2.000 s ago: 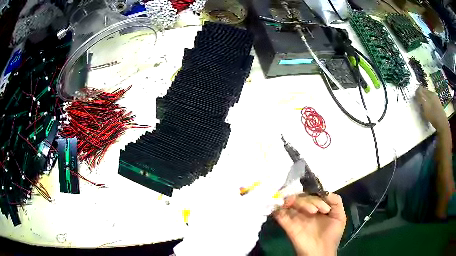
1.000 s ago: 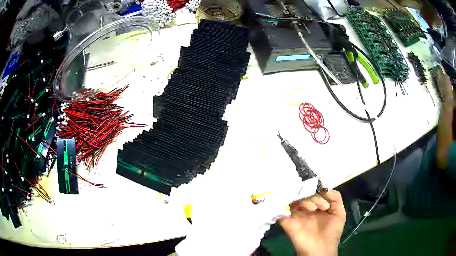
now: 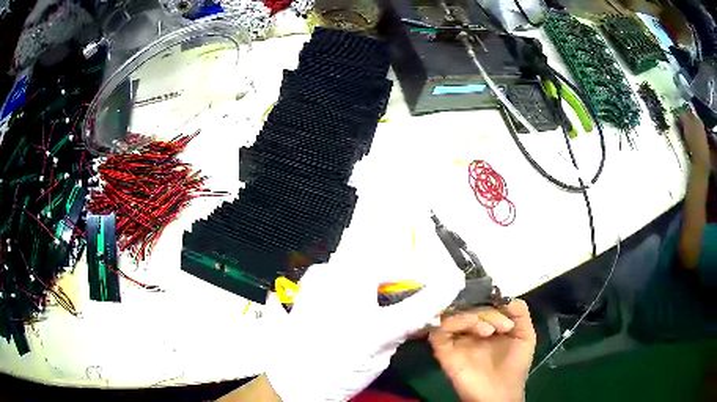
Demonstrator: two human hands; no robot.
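Note:
My left hand (image 3: 334, 330), in an overexposed white glove, is closed around an orange-handled tool (image 3: 401, 293); yellow-orange parts show on both sides of the glove, its tip is hidden. The glove's fingers reach to the soldering iron. My bare right hand (image 3: 483, 341) holds the rear of the black soldering iron (image 3: 462, 255), palm up, fingers curled. The iron's narrow tip points up and left above the white tabletop. Whether the tool touches the iron cannot be told.
A long fanned stack of black panels (image 3: 291, 157) lies left of centre. Red-black leads (image 3: 145, 192) and wired panels (image 3: 39, 188) lie farther left. Red loops (image 3: 489, 188), a station with blue display (image 3: 460, 90), green-handled cutters (image 3: 578, 110) and another person's arm (image 3: 693, 188) are right.
My gloved left hand has moved up, and its yellow-orange left part now overlaps the front of the stack. A bare left forearm shows. The iron has shifted slightly left in my right hand.

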